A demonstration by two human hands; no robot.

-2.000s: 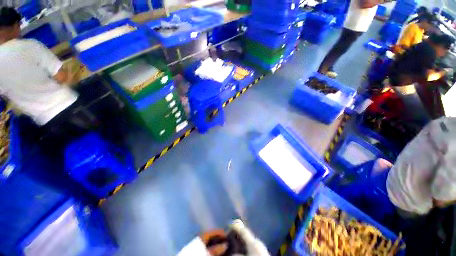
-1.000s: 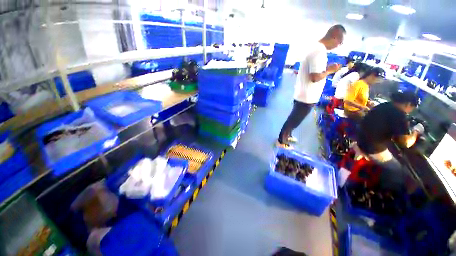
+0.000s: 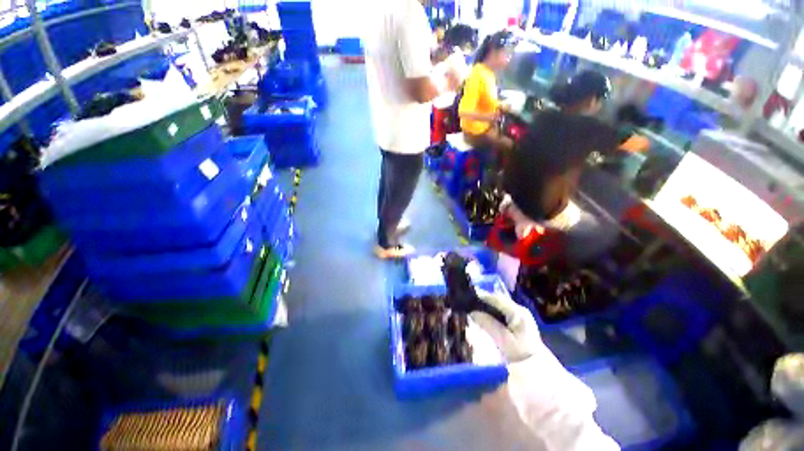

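My right hand (image 3: 513, 328), in a white glove with a white sleeve, reaches in from the lower right. It is shut on a dark, floppy bundle (image 3: 460, 284), which points up and left over a blue bin (image 3: 450, 380). The bin stands on the floor and holds rows of dark bundles (image 3: 432, 330) with a whitish liner at its right and far side. The held bundle hides part of the bin, and its details are blurred. My left hand is not in view.
A person in a white top (image 3: 401, 88) stands beyond the bin. Seated workers (image 3: 564, 158) are at right near a glowing heating box (image 3: 723, 220). Stacked blue and green crates (image 3: 167, 211) stand left. A tray of tan parts (image 3: 167, 427) is lower left.
The view has moved forward along the aisle, and the bin of dark bundles is nearer. My right hand has come into view over it with a dark bundle.
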